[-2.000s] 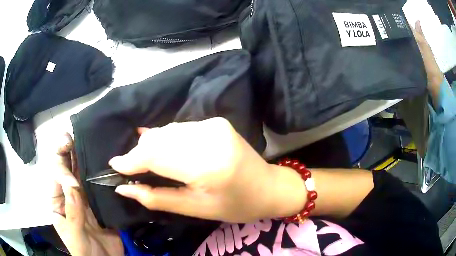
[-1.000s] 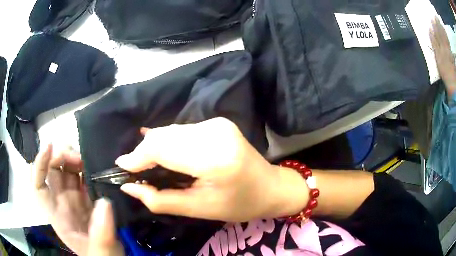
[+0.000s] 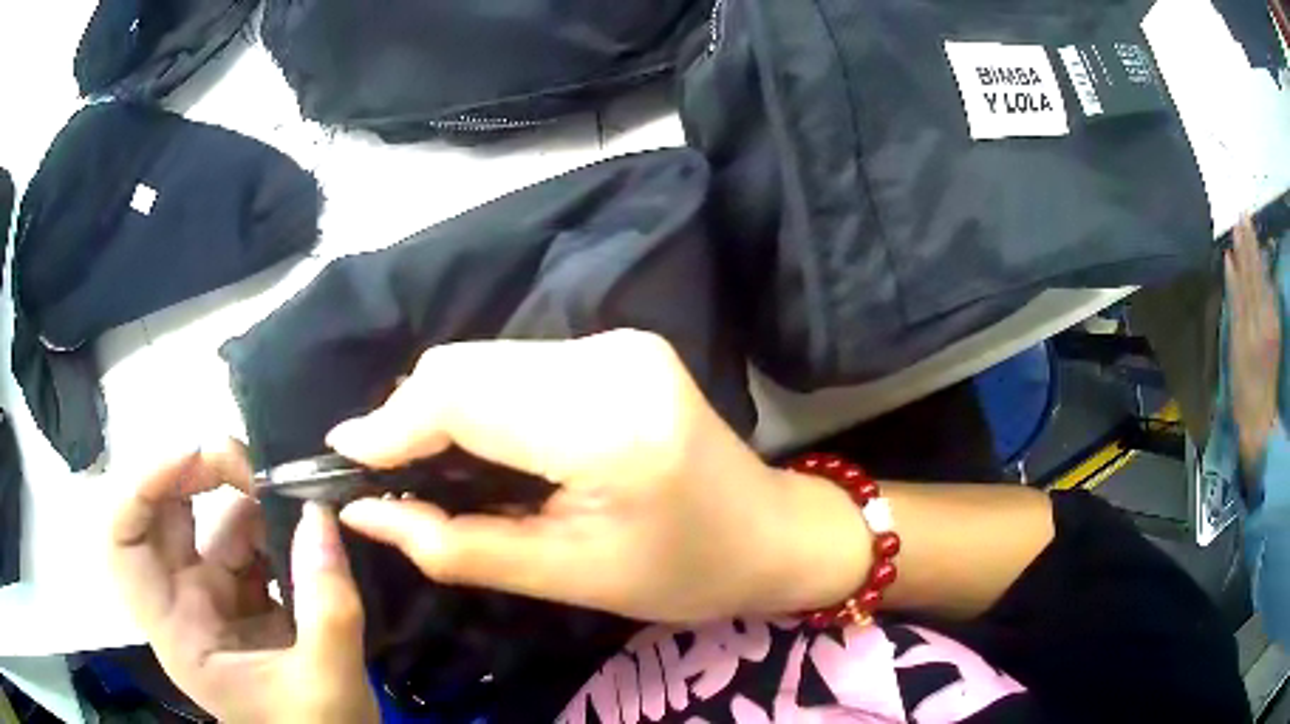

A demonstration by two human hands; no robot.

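Note:
A black bag body (image 3: 467, 269) lies in front of me, partly over the table's front edge. My right hand (image 3: 566, 474) is closed around thread snips (image 3: 309, 478). Their silvery blades point left, at the bag's left edge. My left hand (image 3: 255, 594) is at that edge, thumb and forefinger curled close around the blade tips. The fingers seem to pinch the bag's edge, but the blades partly hide the contact. Any thread end is too small to see.
A black bag with a white brand label (image 3: 1007, 89) lies at the upper right. Black unfinished pieces (image 3: 156, 212) lie at the left and top of the white table (image 3: 163, 375). Another person's hand (image 3: 1251, 340) is at the right edge.
My left thumb and forefinger have closed in near the blade tips. The snips' blades look closer together. The bag's left edge has shifted slightly. The other person's hand has moved down.

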